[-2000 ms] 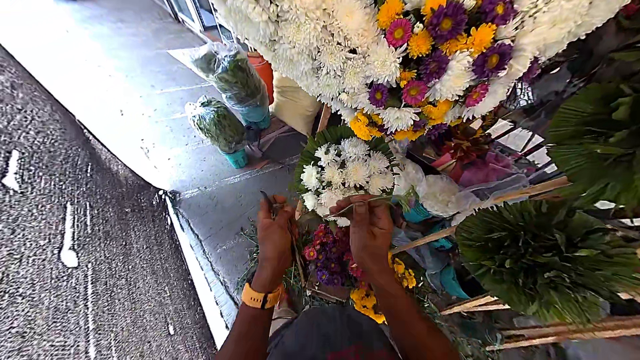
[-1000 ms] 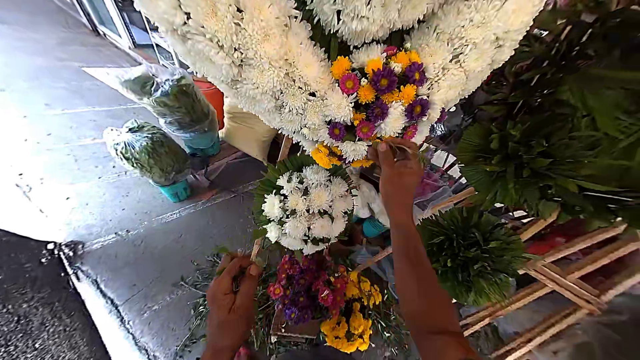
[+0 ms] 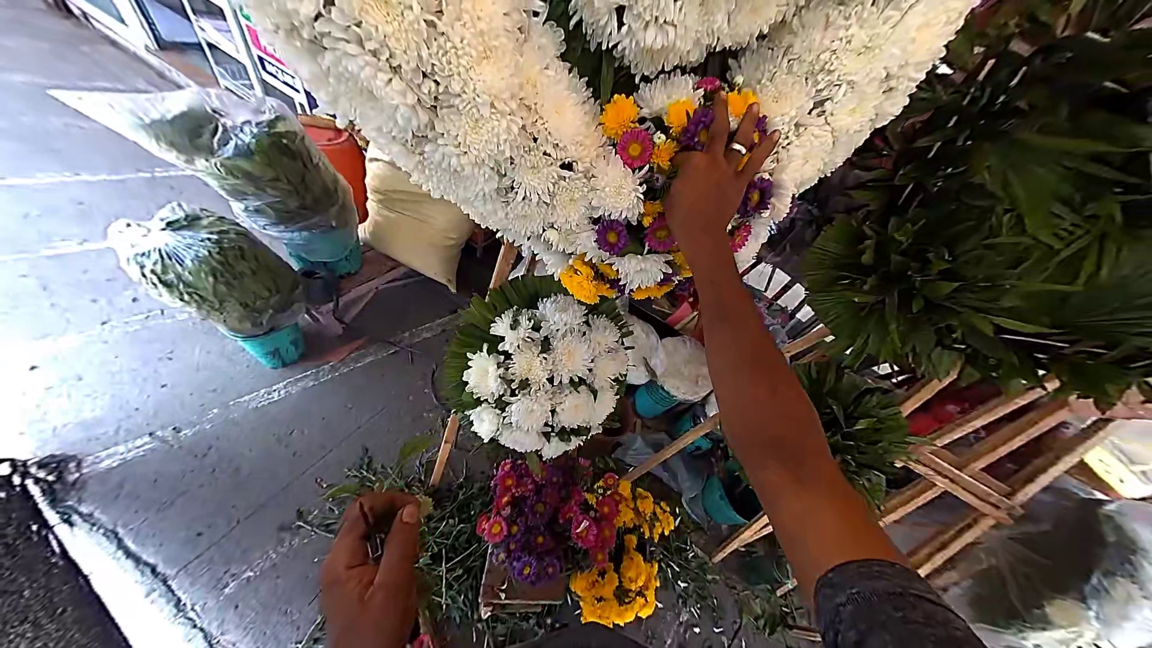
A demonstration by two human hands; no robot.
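Note:
My right hand (image 3: pixel 720 180), a ring on one finger, reaches up with fingers spread over the yellow, pink and purple flowers (image 3: pixel 634 147) in the large white chrysanthemum arrangement (image 3: pixel 504 126). Whether it grips a stem cannot be told. Low at the left, my left hand (image 3: pixel 373 562) is curled around a small dark item that I cannot identify. Between the hands sits a round cluster of white chrysanthemums (image 3: pixel 549 373) backed by green leaves. Under it lie bunches of pink and purple flowers (image 3: pixel 531 522) and yellow flowers (image 3: pixel 621 585).
Plastic-wrapped greenery (image 3: pixel 211 270) stands in teal buckets at the left, near an orange container (image 3: pixel 337 162) and a cream sack (image 3: pixel 409 220). Large leafy bunches (image 3: pixel 1008 243) and wooden slats (image 3: pixel 972 477) occupy the right. Cut stems (image 3: pixel 450 567) litter the floor.
Both hands were together below the white cluster, then moved apart. My right hand has gone up from the lower edge of the coloured flowers onto them. The view has shifted.

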